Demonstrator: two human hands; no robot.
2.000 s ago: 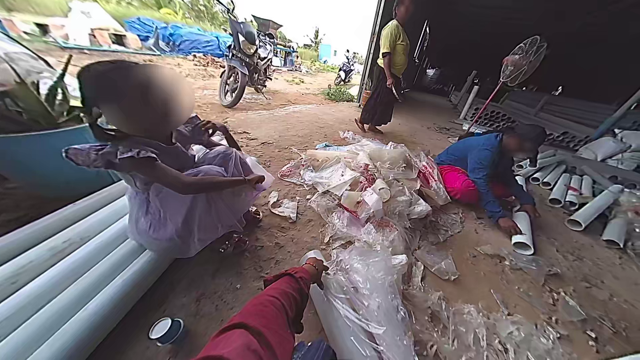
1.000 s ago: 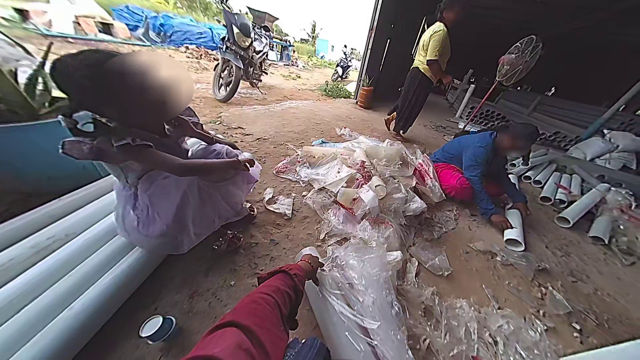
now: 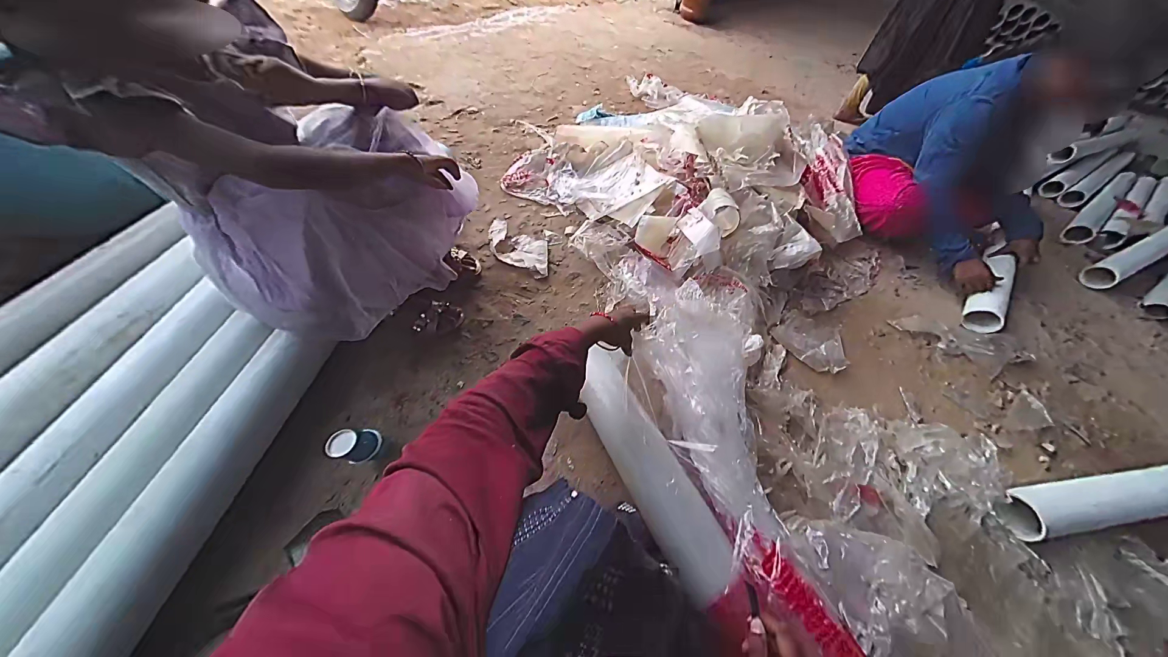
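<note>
A white plastic pipe [image 3: 652, 474] slants across my lap, with clear plastic wrap [image 3: 707, 383] lying along its right side. My left hand [image 3: 625, 327], in a maroon sleeve, is at the pipe's far end beside the wrap; whether its fingers grip either one cannot be told. Low at the frame's edge, my right hand [image 3: 766, 634] is partly cut off, by the pipe's near end and a red printed part of the wrap [image 3: 798, 589]. Its fingers are closed on a thin dark tool [image 3: 753, 602], whose kind is unclear.
Crumpled plastic film [image 3: 693, 182] is heaped ahead. Large pale pipes [image 3: 155, 438] lie at left, near a seated person [image 3: 310, 201] and a small round container [image 3: 354, 444]. Another person [image 3: 949, 137] handles a short pipe [image 3: 990, 297] at right. A pipe end [image 3: 1086, 502] juts in at right.
The view has tipped down, bringing my right hand and the near end of the pipe into sight. The seated person at left has stretched an arm forward.
</note>
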